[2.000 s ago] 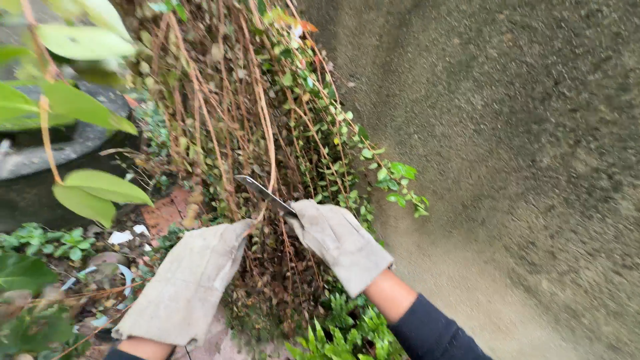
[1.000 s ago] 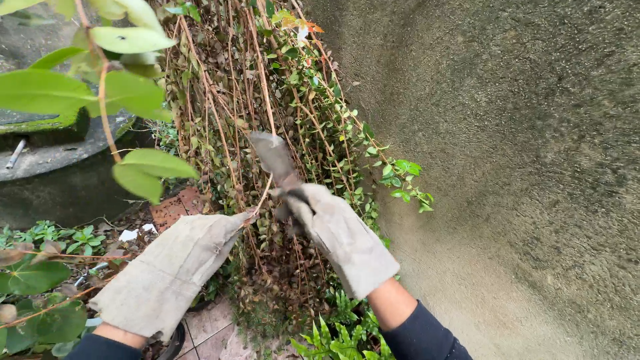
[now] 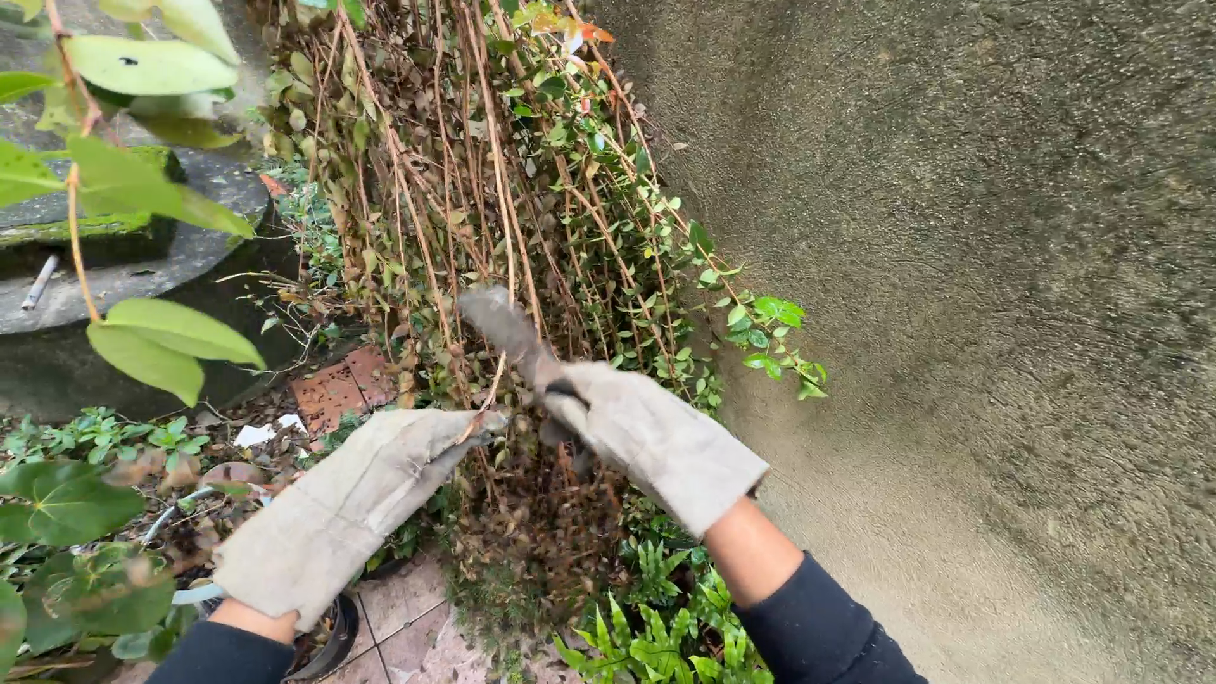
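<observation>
Thick pale work gloves cover both my hands. My left hand (image 3: pixel 356 503) grips a thin brown vine stem (image 3: pixel 495 380) at lower centre. My right hand (image 3: pixel 655 437), just right of it, holds a blade tool (image 3: pixel 503 323), blurred, its wide end pointing up and left against the stems. The tool's handle is mostly hidden in the glove, and its exact kind cannot be told. Behind both hands hangs a dense mass of vines (image 3: pixel 427 190), with long brown stems, many dry brown leaves and green leaves along its right side.
A rough concrete wall (image 3: pixel 950 237) rises on the right. At left is a round stone ledge (image 3: pixel 218 190) with moss and a short pipe (image 3: pixel 40 282). A leafy branch (image 3: pixel 74 209) hangs close at upper left. Below are ferns (image 3: pixel 655 646), a black pot (image 3: pixel 347 636) and floor tiles (image 3: pixel 404 608).
The blade in my right hand showed as a thin edge two seconds ago; now its broad side shows, blurred. My left hand still holds a stem. The view has shifted slightly.
</observation>
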